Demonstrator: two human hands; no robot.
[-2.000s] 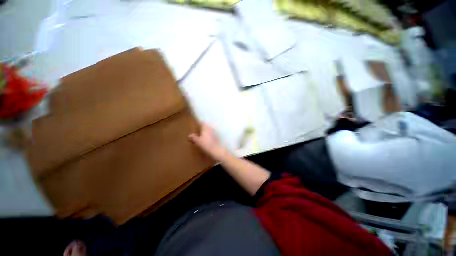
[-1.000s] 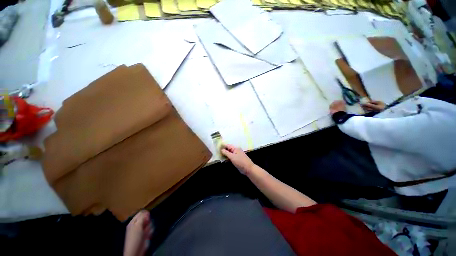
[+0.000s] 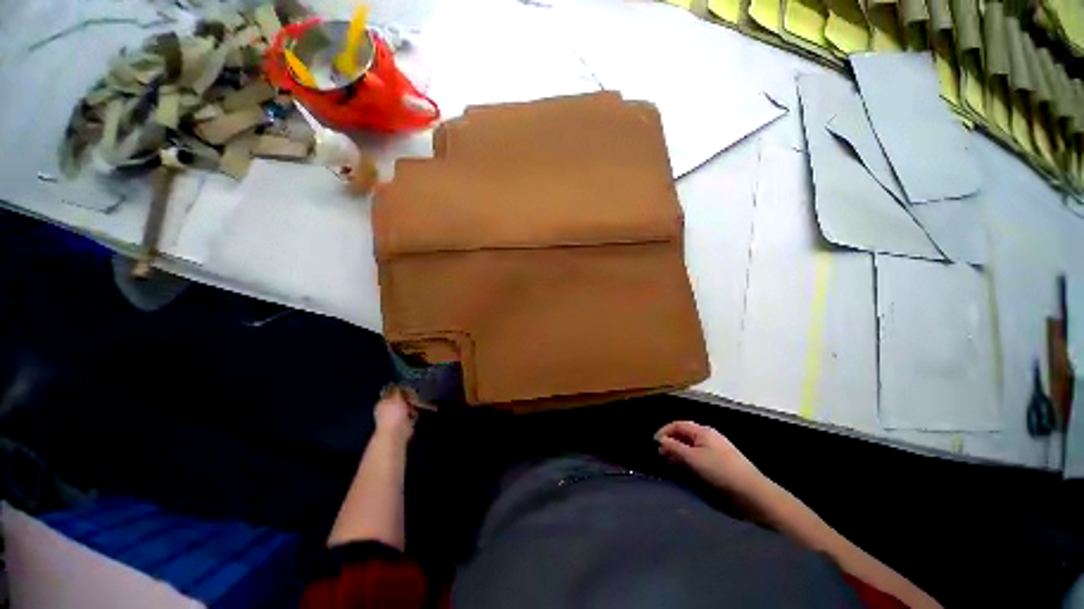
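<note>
A stack of large brown panels [image 3: 535, 286] with notched edges lies on the white-covered table, with a dark line across its middle. Its near edge overhangs the table. My left hand [image 3: 396, 410] is below the stack's near-left notch, off the panels; a thin tan shape shows at its fingertips, too small to tell whether it is held. My right hand [image 3: 695, 446] is in front of the table edge, below the stack's near-right corner, with fingers curled together and nothing visible in them.
A pot in a red plastic bag [image 3: 375, 101] and a heap of olive-beige strips [image 3: 196, 101] stand at the upper left. A wooden-handled tool [image 3: 155, 220] crosses the table edge. White-grey boards [image 3: 909, 131], scissors [image 3: 1039, 410] and olive-yellow pieces [image 3: 844, 24] are at the right.
The view has swung left, bringing the strips and pot in. My right hand has left the small beige tab it was touching on the table and moved back off the table edge.
</note>
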